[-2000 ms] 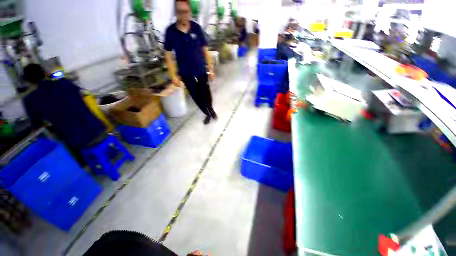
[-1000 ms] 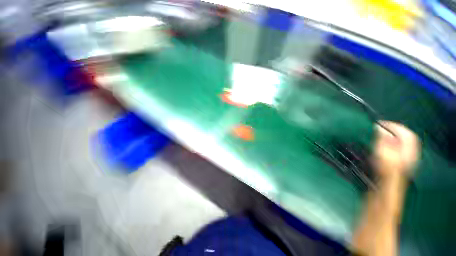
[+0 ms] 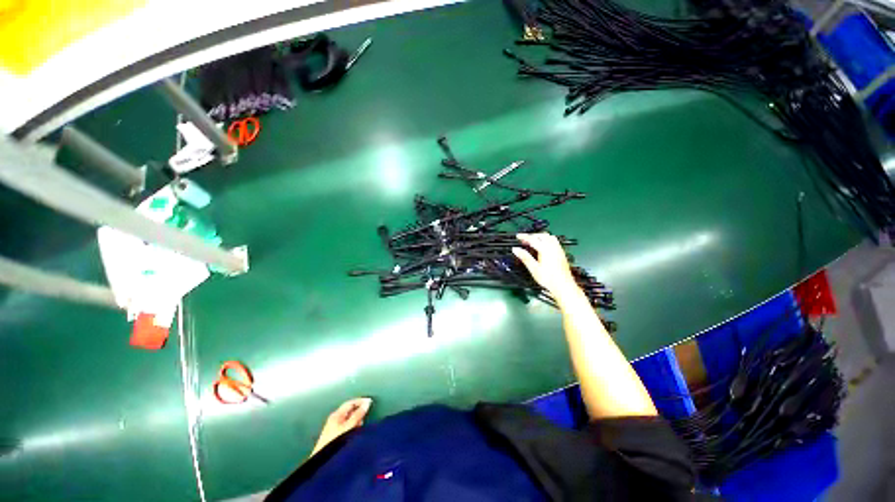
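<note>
A loose pile of short black cables with thick black ends [image 3: 442,245] lies on the green bench. My right hand [image 3: 546,260] reaches onto the pile's right side, thumb and fingers apart; no cable is clearly gripped. My left hand [image 3: 345,420] is low at the bench's near edge, partly cut off by my body, and nothing shows in it. Orange-handled scissors [image 3: 234,382] lie on the bench left of the pile.
Long black cables [image 3: 677,49] spread over the far right bench. Blue totes [image 3: 775,333] stand below its edge, one with black cables [image 3: 775,402]. At left are shelf posts, white sheets [image 3: 137,260], a second orange-handled pair [image 3: 243,131] and a dark cable bundle [image 3: 245,83].
The view has swung from the aisle to the bench and steadied. My right hand, raised near a dark cable a second ago, is now down on the short cable pile. My left hand has appeared.
</note>
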